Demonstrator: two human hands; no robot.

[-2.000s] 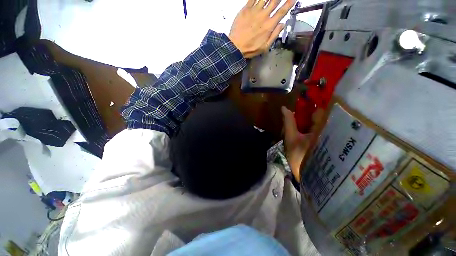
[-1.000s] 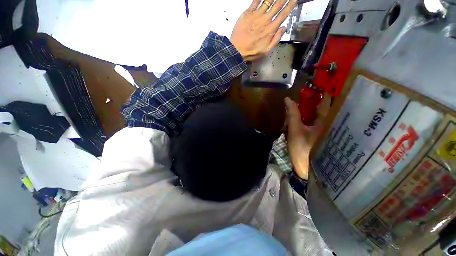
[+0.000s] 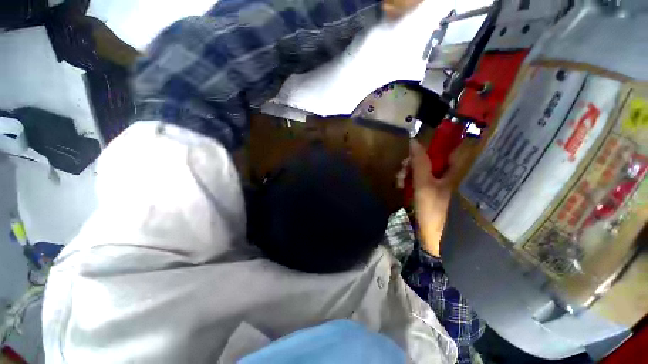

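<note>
The cutting machine [image 3: 568, 153] fills the right side, with its grey housing, red part and printed label. Its shiny base plate [image 3: 389, 106] lies at the edge of the white marker paper [image 3: 355, 78], above the brown table. My right hand [image 3: 432, 188] is on the red handle [image 3: 446, 146], partly hidden behind the housing. My left hand [image 3: 399, 7] is cut off by the top edge and blurred; its fingers are not visible. My left sleeve crosses over the paper.
The brown table [image 3: 284, 146] shows between my sleeve and the machine. Dark-edged, white-topped stacks [image 3: 106, 106] stand at the left. A dark cloth piece [image 3: 57, 138] lies on white paper there. A dark round shape [image 3: 316, 210] blocks the lower middle.
My left hand has moved up to the picture's top edge, and its arm has swung up over the paper. The housing and label have shifted and turned slightly in view. My right hand stays at the handle.
</note>
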